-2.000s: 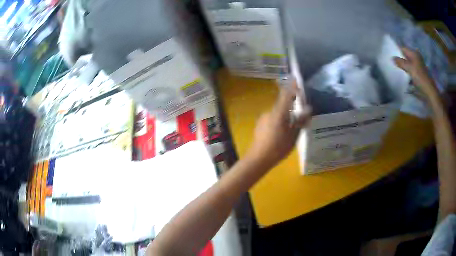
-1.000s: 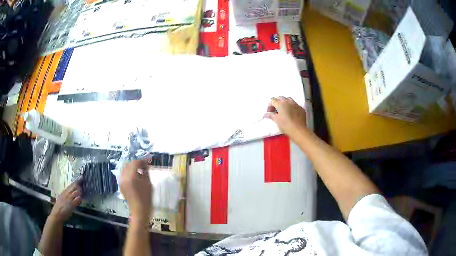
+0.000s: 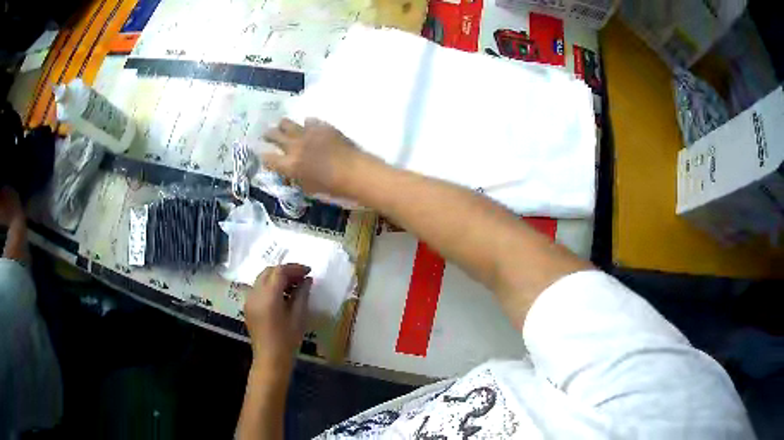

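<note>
A stack of small whitish bags (image 3: 322,266) lies in front of me. My left hand (image 3: 279,301) rests on its near side with fingertips bent; whether it pinches a bag is unclear. My right hand (image 3: 305,159) is blurred, palm down, above coiled pale cables (image 3: 290,199) beside the large bags; what is under its fingers is hidden. Another coiled cable (image 3: 241,169) lies just left of it. Thin dark pieces (image 3: 185,230) stand in a tight row left of the small bags. Large white poly bags (image 3: 490,129) lie flat at the back, partly behind my right forearm.
A white bottle (image 3: 96,116) and a clear bag of cables (image 3: 76,182) are at the left. Flattened printed cartons (image 3: 387,301) cover the bench. A yellow table (image 3: 640,172) at the right holds a white product box (image 3: 731,163). Another person's arm (image 3: 15,236) is at the left edge.
My right hand has moved left from the large bags to the cables. My left hand has moved onto the small bags. The other person's hand has drawn back from the dark pieces.
</note>
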